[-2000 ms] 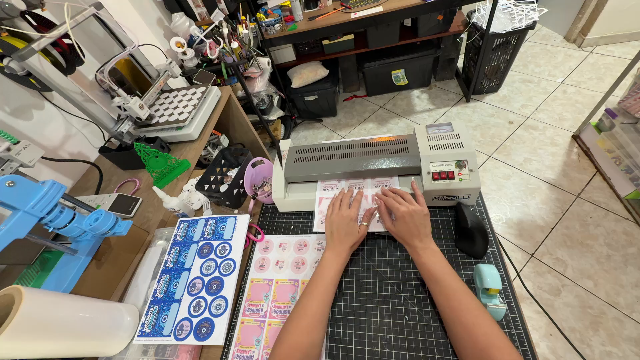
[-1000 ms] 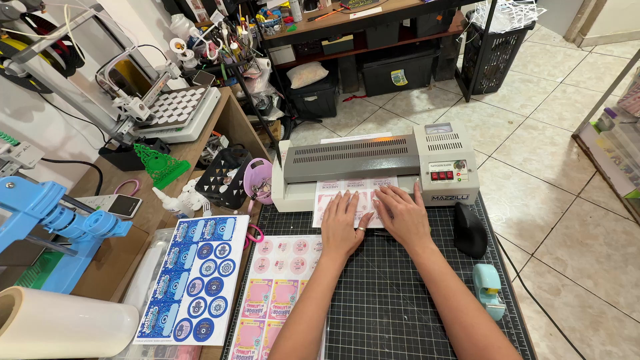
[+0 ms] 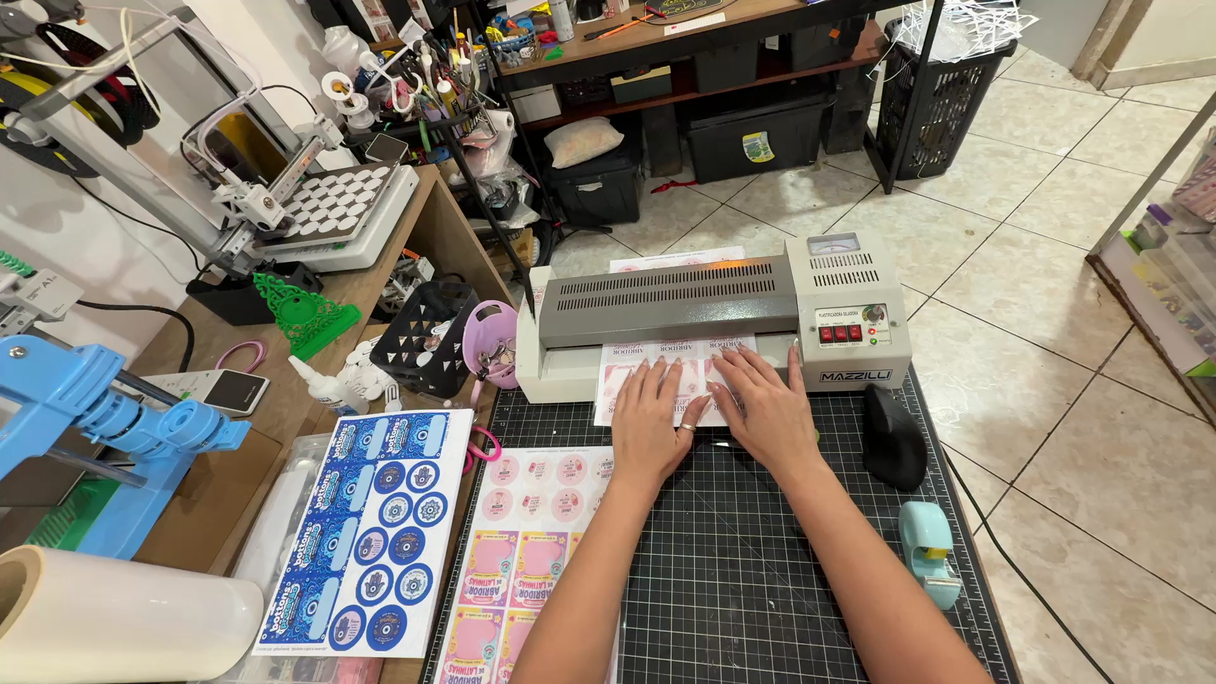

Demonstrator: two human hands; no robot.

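My left hand [image 3: 655, 418] lies flat, fingers spread, on a pink-and-white printed sheet [image 3: 622, 380]. Beside it, my right hand [image 3: 763, 404] rests palm down on the sheet's right part. The near part of the sheet shows in front of a grey and cream laminating machine [image 3: 670, 299], and its middle is hidden under the machine's cover. Paper with matching print [image 3: 676, 259] shows behind the machine. A second sheet of pink labels [image 3: 532, 522] lies on the black cutting mat [image 3: 722, 570], partly under my left forearm. The machine's panel [image 3: 850, 332] has red switches and small lights.
Left are a blue-printed sheet [image 3: 380, 532], a film roll [image 3: 123, 608], a black basket [image 3: 425, 342], a purple cup [image 3: 492, 342] and pink-handled scissors [image 3: 483, 446]. At right stand a black computer mouse [image 3: 893, 437] and a mint tape dispenser [image 3: 929, 556]. A cable runs past the mat's right edge.
The printed sheet has moved farther into the machine, and more paper shows behind it. Both hands stay on the sheet in nearly the same place.
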